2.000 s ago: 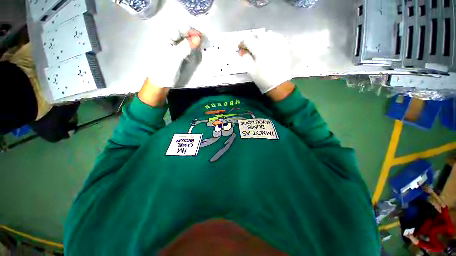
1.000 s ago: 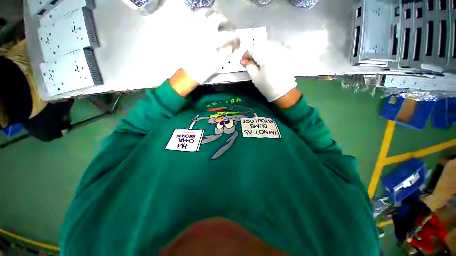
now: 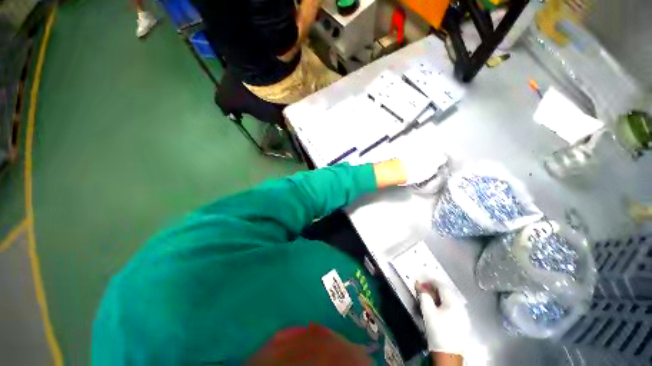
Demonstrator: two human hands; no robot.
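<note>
A pale sheet-metal panel [image 3: 413, 263] with small dark holes lies at the bench's front edge. My right hand [image 3: 447, 318], in a white glove with bare fingertips, rests over its near end with the fingers curled; whether they hold a fastener cannot be seen. My left hand [image 3: 423, 166], gloved and washed out by glare, is at the left side of an open clear bag of silvery-blue fasteners [image 3: 480, 204]; its fingers are partly hidden and blurred. A second bag [image 3: 550, 254] and a third bag [image 3: 537, 312] of fasteners stand beyond the panel.
Overlapping pale panels [image 3: 397, 96] lie at the bench's far left end, near a dark metal frame [image 3: 472, 43] and a person [image 3: 268, 50]. Slotted grey panels [image 3: 622, 293] are at right. A white paper [image 3: 565, 116] and clear plastic lie at the back.
The view has swung left. My left hand has moved off the panel to the fastener bag. My right hand remains at the panel.
</note>
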